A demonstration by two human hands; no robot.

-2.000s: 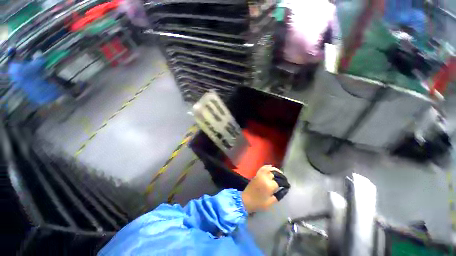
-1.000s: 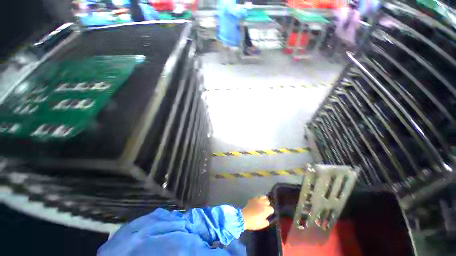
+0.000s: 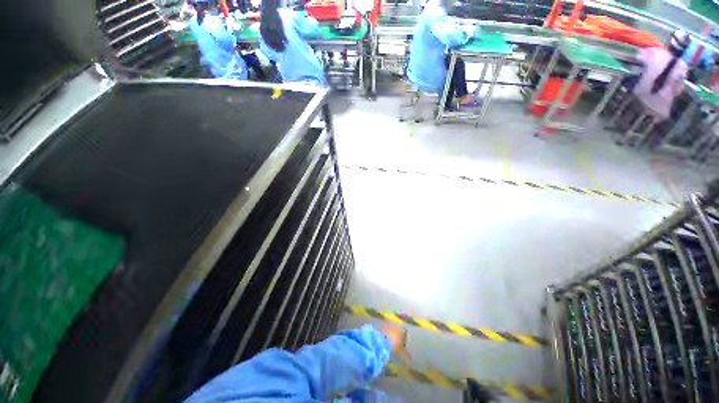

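Observation:
A green circuit board (image 3: 47, 275) lies at the left edge on the black top of a rack (image 3: 169, 149), cut off by the picture's rim. My left hand (image 3: 398, 340) is small and blurred at the bottom centre, beyond its blue sleeve, right of the rack and away from the board. Its fingers are mostly hidden and I cannot tell whether it holds anything. My right hand is out of the picture.
A second rack with many shelves (image 3: 638, 315) stands at the lower right. A dark corner (image 3: 475, 390), perhaps of the bin, shows at the bottom edge. Yellow-black tape (image 3: 441, 327) crosses the floor. Several seated people in blue and pink smocks work at green-topped benches (image 3: 481, 43) behind.
The view has swung left, from the bin and its slotted plate to the rack top. The bin and plate have passed almost wholly out of view, and the board has shifted to the lower left.

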